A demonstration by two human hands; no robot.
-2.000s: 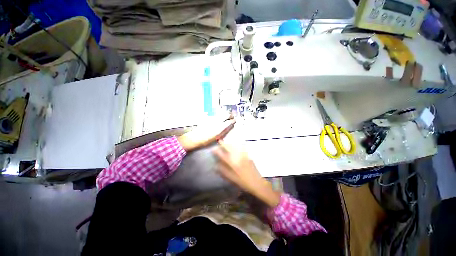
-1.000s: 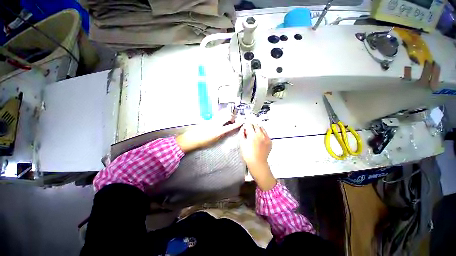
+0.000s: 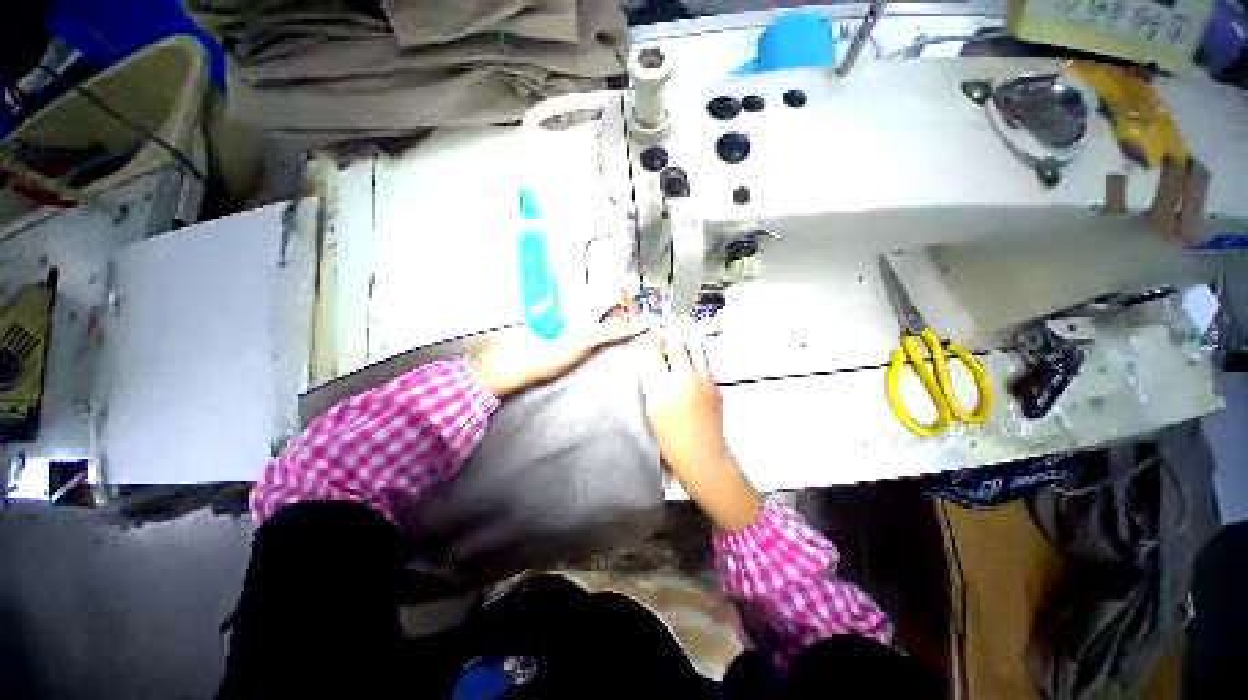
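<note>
A grey-brown garment piece (image 3: 561, 465) lies over the front edge of the machine table and hangs toward my lap. My left hand (image 3: 554, 353) lies on its upper edge, fingertips just left of the presser foot (image 3: 654, 304). My right hand (image 3: 684, 410) is on the cloth's right edge, fingertips just below the foot. Both hands hold the cloth edge at the needle area. The needle itself is too small and glaring to make out. The white sewing machine (image 3: 849, 151) stands over this spot.
Yellow-handled scissors (image 3: 938, 383) lie right of the needle, with a dark metal fitting (image 3: 1051, 367) beyond. A bright blue lamp (image 3: 539, 267) stands left of the needle. A folded cloth stack (image 3: 424, 62) is behind, a cream bin (image 3: 185, 103) upper left, loose cloth (image 3: 1129, 547) lower right.
Since the first frame, my right hand has moved up to the cloth edge below the foot. Since the second, both hands stay there with little change; the view has shifted slightly.
</note>
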